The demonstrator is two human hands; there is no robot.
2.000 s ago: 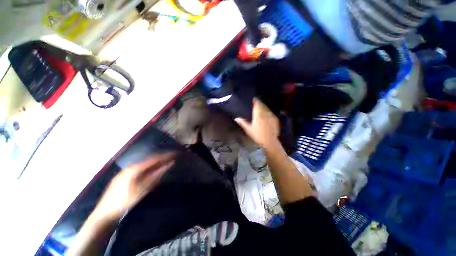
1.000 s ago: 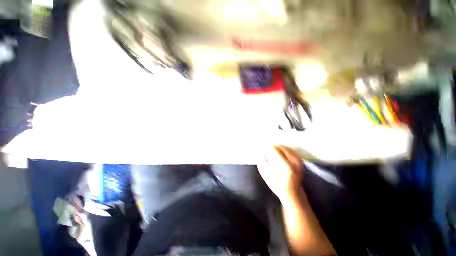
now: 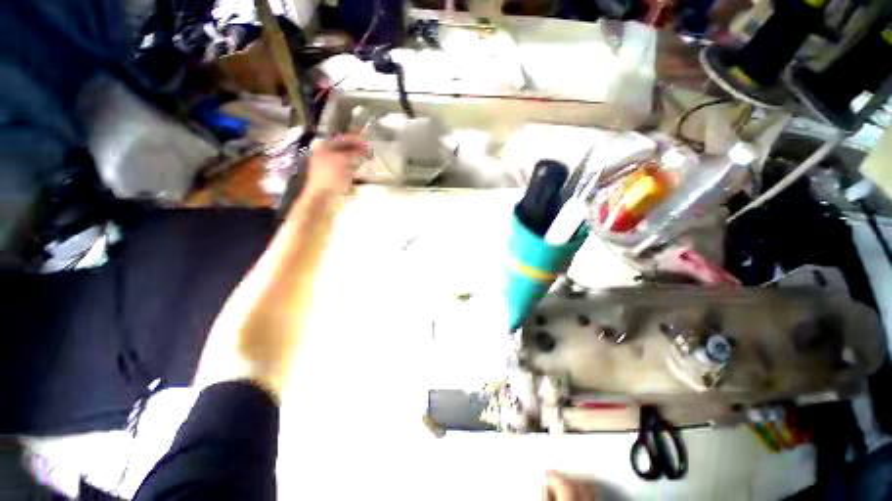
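My left hand (image 3: 337,161) is small and blurred at the far end of the white table (image 3: 391,284), beside a pale object (image 3: 411,147). I cannot tell whether it grips anything. My right hand (image 3: 569,486) shows only as fingers at the bottom edge; its hold is hidden. The cream sewing machine head (image 3: 626,342) lies across the right side, with its needle end toward the middle. Black-handled scissors (image 3: 657,445) lie in front of it. Black cloth (image 3: 127,313) hangs or lies left of my left forearm.
A teal cone (image 3: 533,259) with a black item and pale items in its top stands behind the machine head. Clear plastic with red and yellow things (image 3: 636,196) lies beyond it. Yellow and red handles (image 3: 782,426) are at the right. Another white table (image 3: 548,59) stands behind.
The view has swung from the lap and table edge across the table to its far side. My left arm now stretches over the table. My right hand has dropped to the bottom edge.
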